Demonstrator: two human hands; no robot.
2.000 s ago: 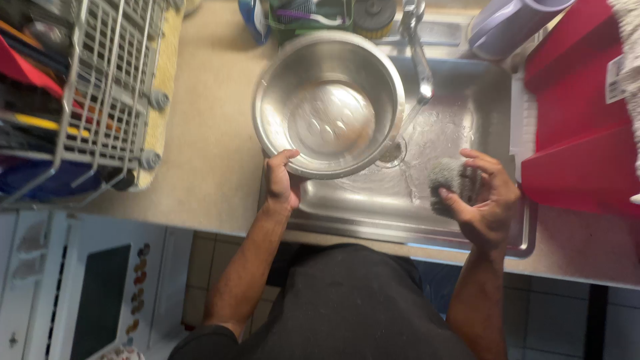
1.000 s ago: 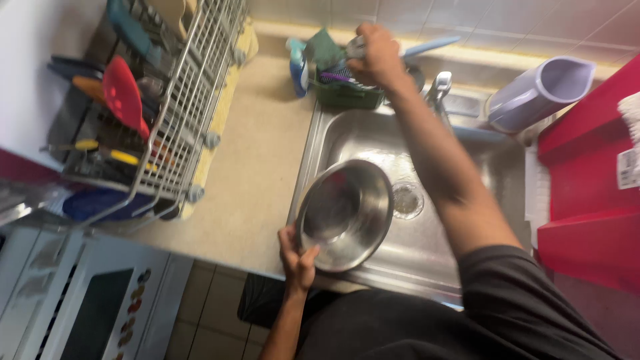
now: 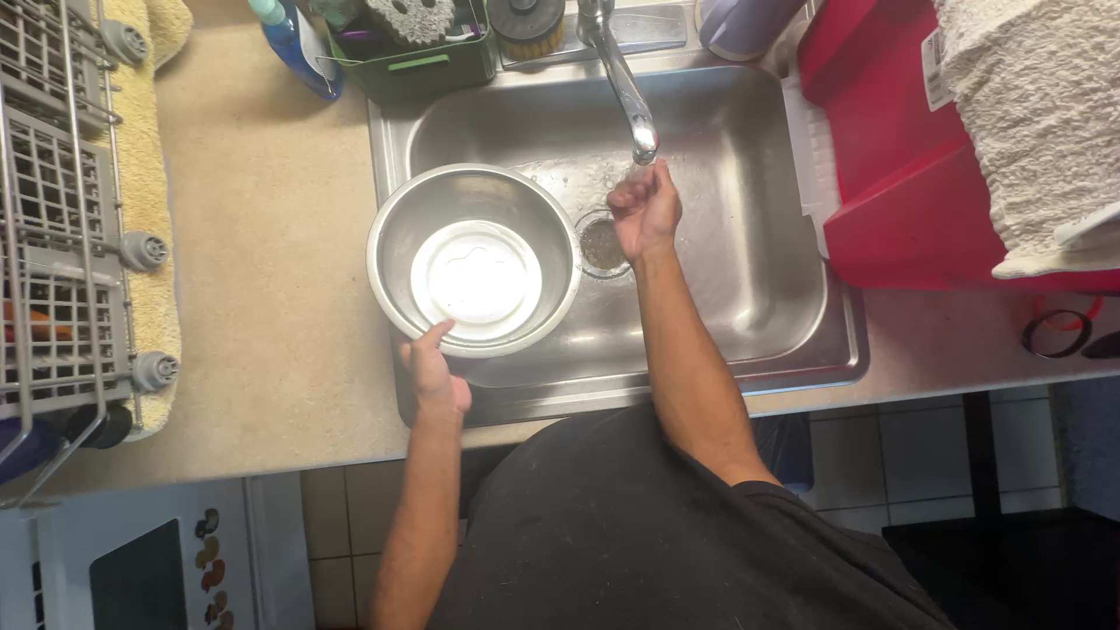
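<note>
My left hand (image 3: 435, 369) grips the near rim of a round stainless steel bowl (image 3: 499, 197), its thumb over the edge. The bowl is tilted a little above the left part of the steel sink (image 3: 709, 306). Just below the spout of the chrome faucet (image 3: 624, 83) is my right hand (image 3: 647, 206), fingers curled, with no object seen in it; what lies inside the curl is hidden. The sink drain (image 3: 602, 245) shows between the bowl and my right wrist. A grey scrubber with holes (image 3: 416, 17) lies on the green caddy (image 3: 429, 74) behind the sink.
At the left, a wire dish rack (image 3: 74, 219) stands on a yellow towel (image 3: 144, 184). A blue soap bottle (image 3: 302, 52), a round brush (image 3: 526, 22) and a lilac pitcher (image 3: 744, 26) line the back. On the right is a red bin (image 3: 892, 175) with a white towel (image 3: 1032, 114).
The scrubber in my right hand two seconds ago is out of it. That hand has come from the caddy to beneath the faucet. My left hand still holds the bowl, which was tilted more a second ago.
</note>
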